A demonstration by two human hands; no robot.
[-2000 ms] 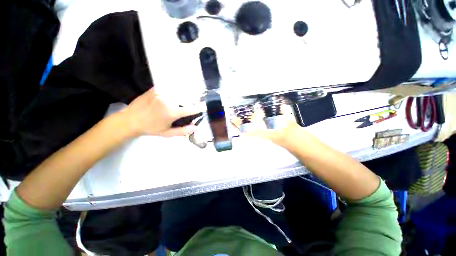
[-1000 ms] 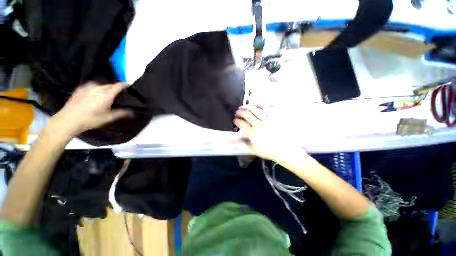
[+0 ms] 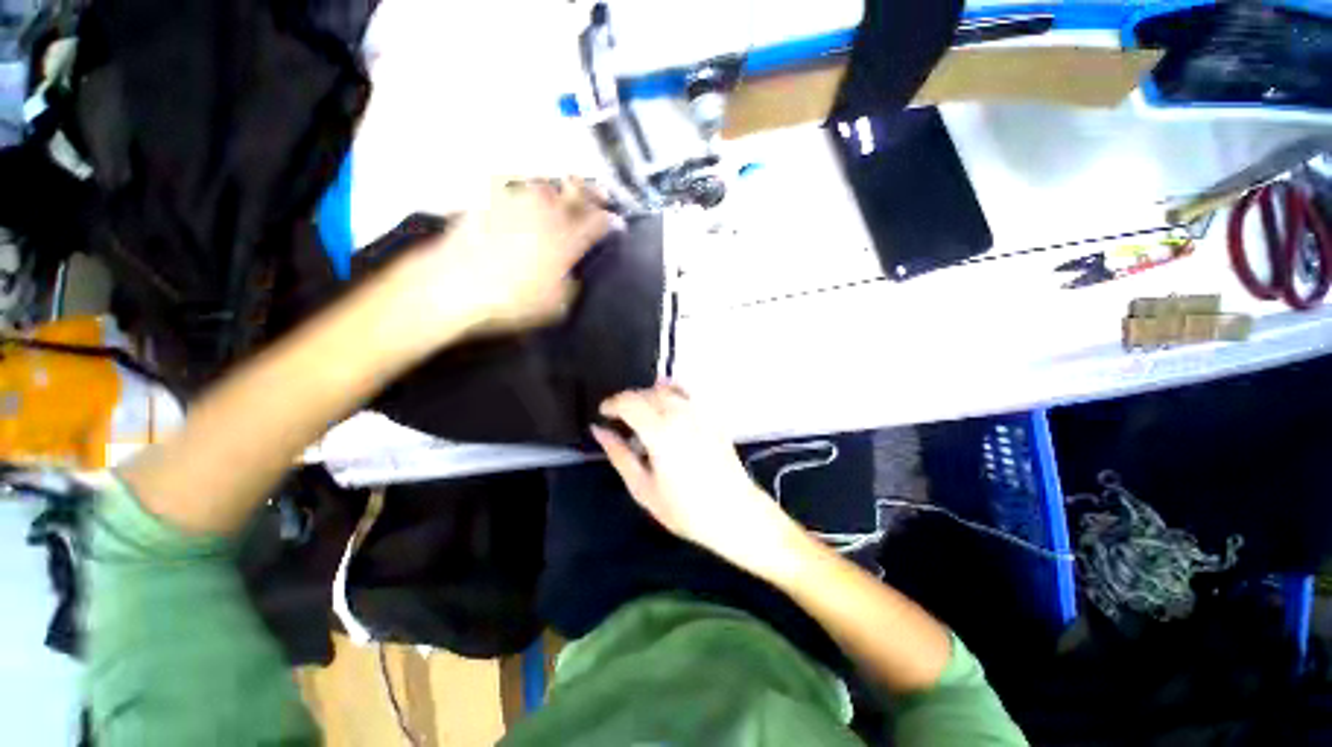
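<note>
A dark cloth piece (image 3: 511,372) lies on the white table left of and below the machine's needle area (image 3: 665,183). A thin pale trim (image 3: 671,314) runs along its right edge. My left hand (image 3: 533,256), blurred, is over the upper part of the cloth near the presser foot; whether its fingers grip is unclear. My right hand (image 3: 665,445) holds the cloth's lower right corner between thumb and fingers at the table's front edge. Loose trim (image 3: 796,455) hangs below the table beside my right hand.
Right of the needle are a black phone-like rectangle (image 3: 917,197), snips (image 3: 1125,263), a tan block (image 3: 1180,321) and red-handled scissors (image 3: 1283,248). A blue basket (image 3: 1049,511) and tangled trim (image 3: 1147,555) are below right. Dark garments (image 3: 212,161) are piled left; an orange item (image 3: 59,401) is far left.
My left hand has moved right and up, from the cloth's left end to near the presser foot. My right hand has moved down and left with the cloth's corner. The camera view has shifted.
</note>
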